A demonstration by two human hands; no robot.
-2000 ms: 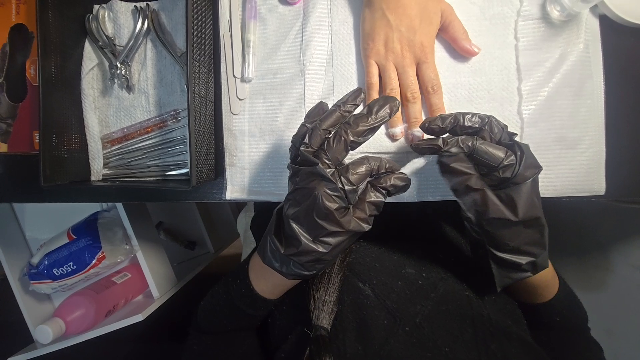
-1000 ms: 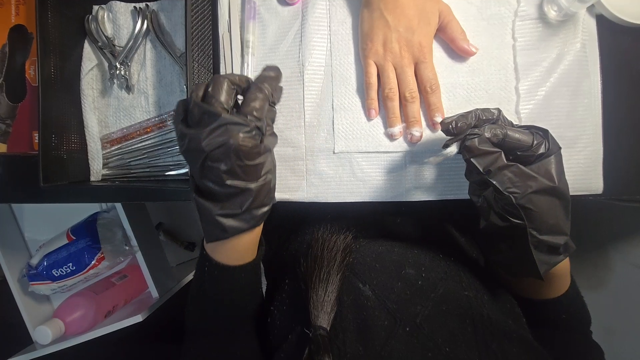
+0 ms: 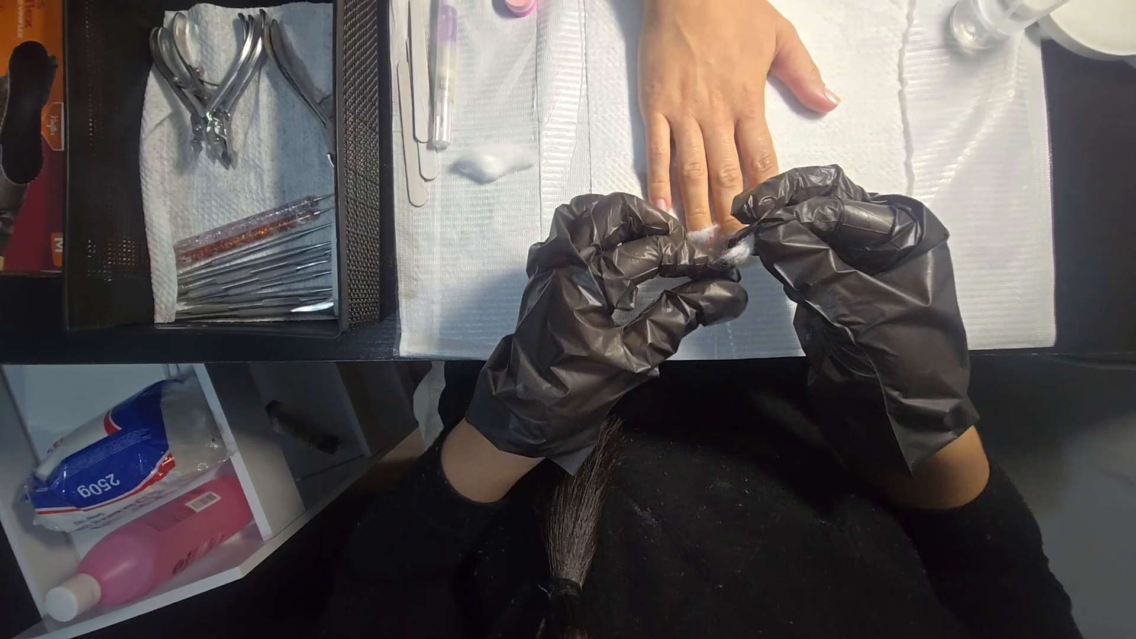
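Another person's hand [image 3: 710, 89] lies palm down on a white paper towel, with bits of white cotton at some fingertips. In a black disposable glove, my left hand [image 3: 612, 284] is just below those fingertips, its fingers bent towards a small tuft of cotton [image 3: 735, 252]. My right hand [image 3: 856, 266], gloved the same way, pinches this tuft between thumb and fingers. Whether my left fingers also grip it cannot be told. A larger cotton piece [image 3: 493, 162] lies on the towel to the left, beside the nail files [image 3: 417, 98] and a clear tube with a purple end [image 3: 444, 75].
At the left, a black mesh basket [image 3: 362, 177] holds cuticle nippers [image 3: 209, 98] and several thin metal tools [image 3: 257, 275]. Below it, an open drawer [image 3: 257, 461] holds a pink bottle [image 3: 164, 541] and a blue-white packet [image 3: 124, 461]. A clear container [image 3: 976, 22] stands top right.
My left hand has moved right, from beside the basket back to the other person's fingertips. A cotton piece now shows on the towel where that hand was. My right hand has moved slightly left and up.
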